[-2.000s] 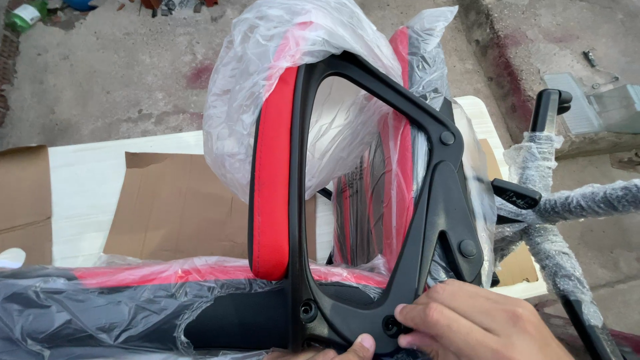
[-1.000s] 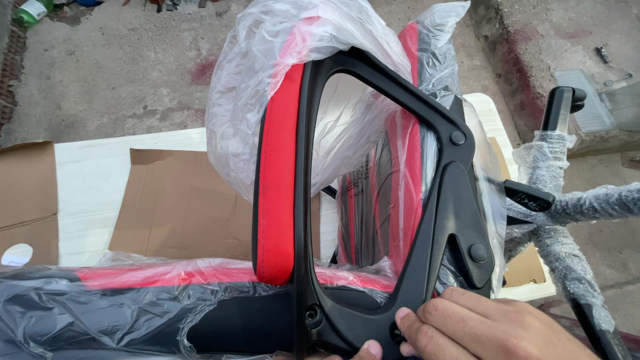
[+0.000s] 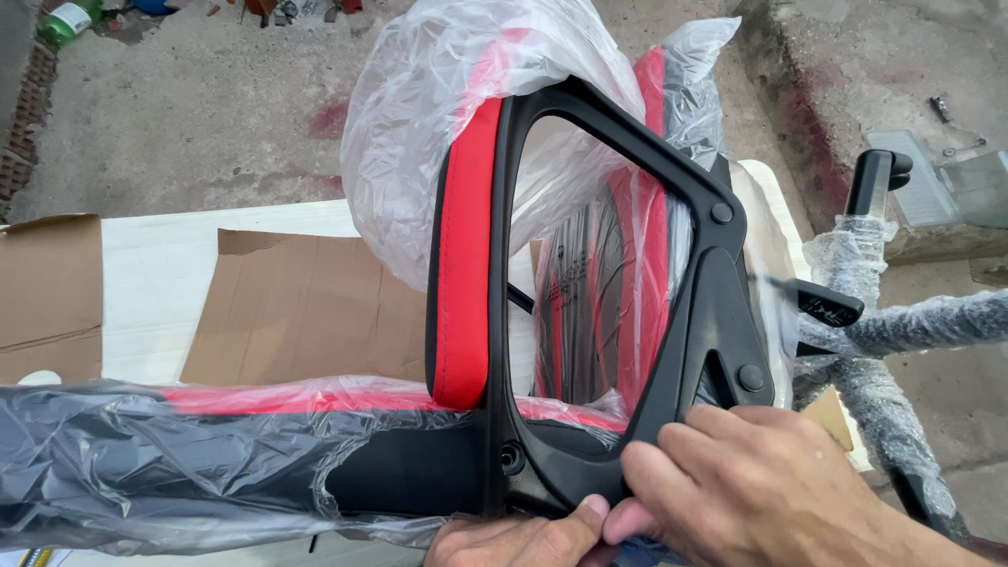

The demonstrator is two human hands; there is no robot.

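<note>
A black plastic armrest frame with a red padded armrest stands against a plastic-wrapped black and red chair part. A clear plastic bag hangs over the top of the pad. My left hand is at the bottom edge of the frame, its thumb pressed near the lower corner. My right hand has its fingers curled at the frame's lower right, meeting the left thumb. Whatever lies under the right fingers is hidden. A recessed bolt hole shows at the lower left corner.
Cardboard sheets lie on a white table. At the right stands a wheeled chair base in bubble wrap, beside a black lever. Clear plastic containers rest on the concrete step. A green bottle lies at the far left.
The right fingers have closed over the spot at the frame's lower corner, where a dark bolt head showed two seconds ago. The armrest stays in place against the chair part.
</note>
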